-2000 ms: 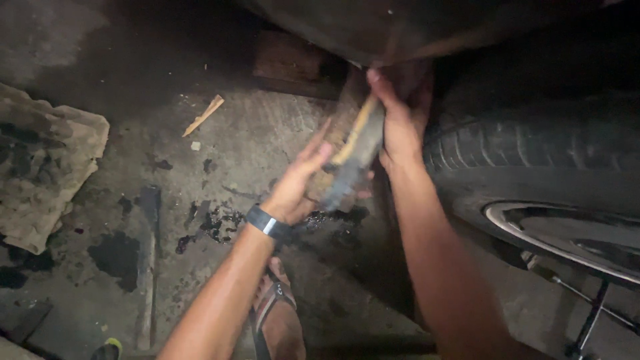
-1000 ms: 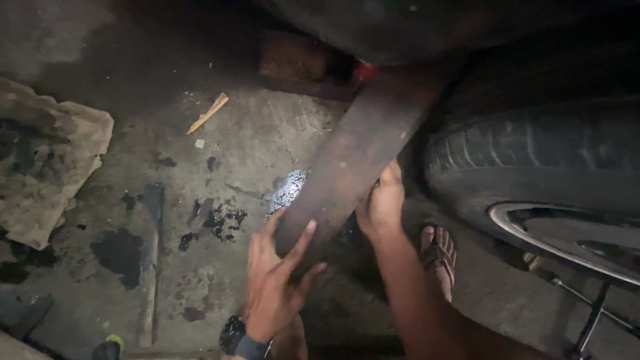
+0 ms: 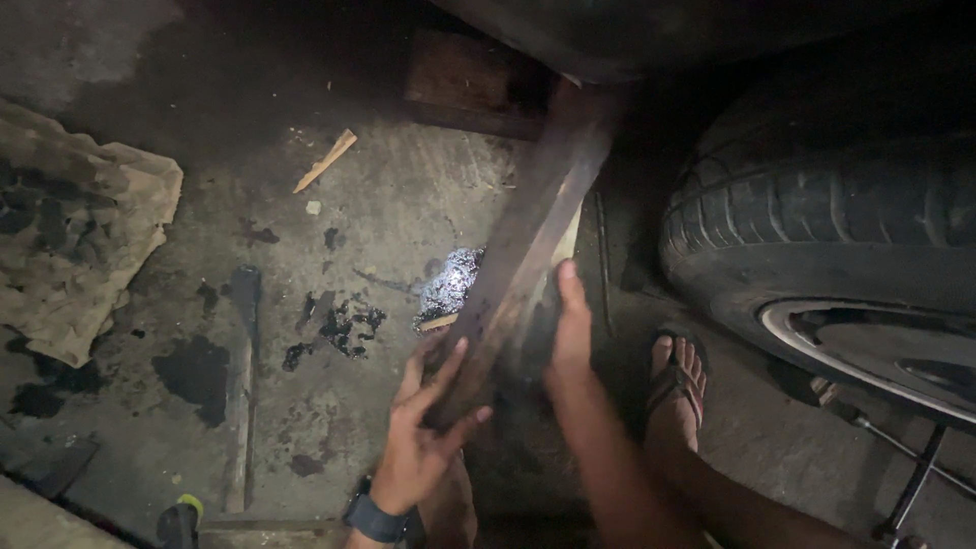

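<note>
A long, dark wooden plank (image 3: 507, 259), partly blurred, slants from the lower middle up to the underside of a vehicle's dark body (image 3: 595, 38). My left hand (image 3: 427, 427), with a watch on its wrist, grips the plank's lower end, fingers spread along its edge. On the plank's right side, my right hand (image 3: 570, 328) presses with the thumb upward; its other fingers are hidden. Just left of the plank lies a shiny wet patch (image 3: 451, 282) on the concrete floor. Behind the plank's upper part rests a reddish-brown wooden block (image 3: 476, 84).
A car tire (image 3: 823, 206) with its rim stands at the right, a cross-shaped lug wrench (image 3: 919, 465) below it. My sandaled foot (image 3: 675, 374) is between tire and plank. At left are a stained cloth or sheet (image 3: 91, 221), a narrow wooden strip (image 3: 241, 396) and a wood splinter (image 3: 326, 162).
The plank has turned from showing its broad face to showing more of its edge. My right hand has shifted along its right side. Two seconds ago both hands were around a smaller, blurred piece.
</note>
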